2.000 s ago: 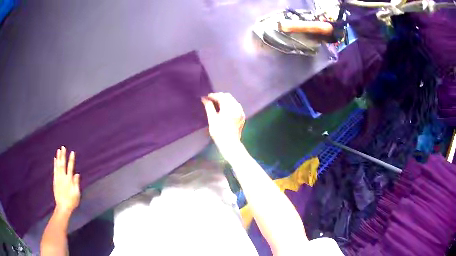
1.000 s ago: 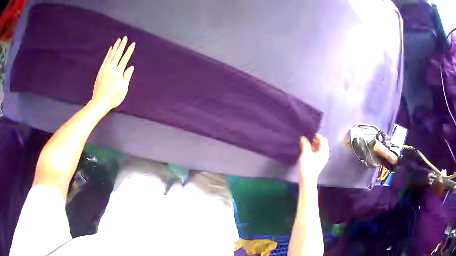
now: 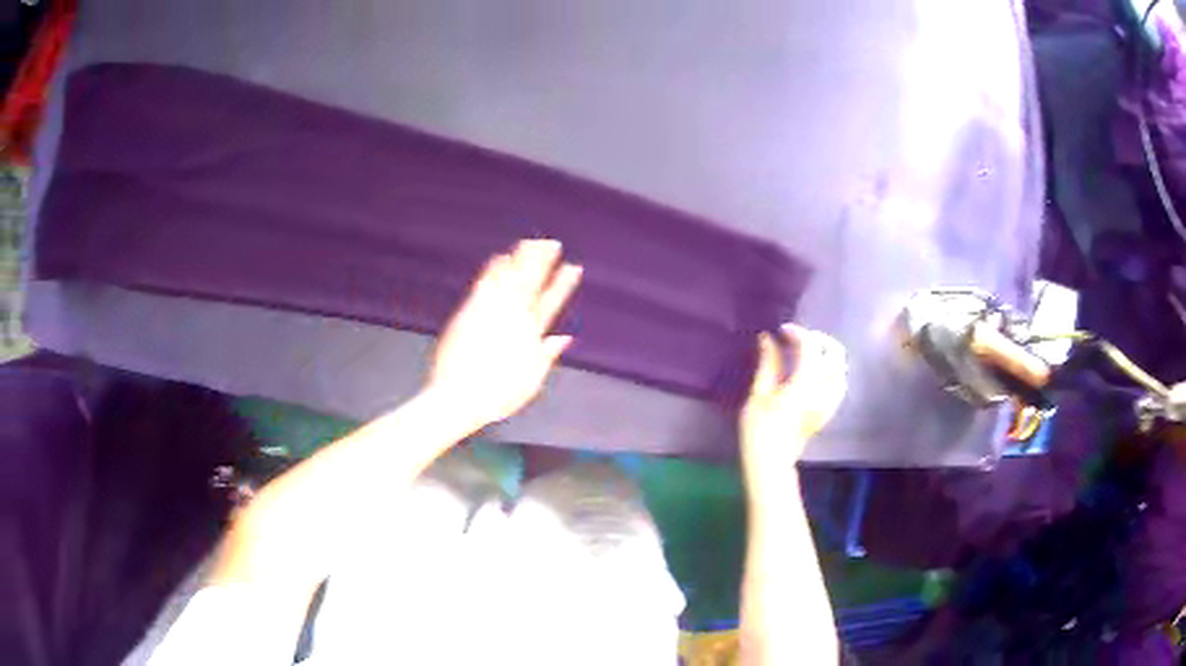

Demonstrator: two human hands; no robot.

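The dark purple trousers [image 3: 325, 195] lie as a long flat folded band across the pressing table [image 3: 624, 91], narrower at the right end. My left hand [image 3: 501, 338] lies with spread fingers over the near edge of the cloth, around its middle. My right hand [image 3: 793, 377] pinches the near corner of the cloth's right end between thumb and fingers. The steam iron [image 3: 962, 345], silver with a brown handle, rests at the table's right edge, to the right of my right hand.
A pale hose [image 3: 1125, 364] runs right from the iron. A purple cloth heap [image 3: 91, 507] lies below the table at left. A red bundle [image 3: 33, 85] is at the far left. A yellow cloth [image 3: 709, 647] and dark heaps lie below the table's near edge.
My left hand has moved right along the cloth, from its left part to its middle. My right hand stays at the right end. Earlier the view was turned more towards the right side of the table.
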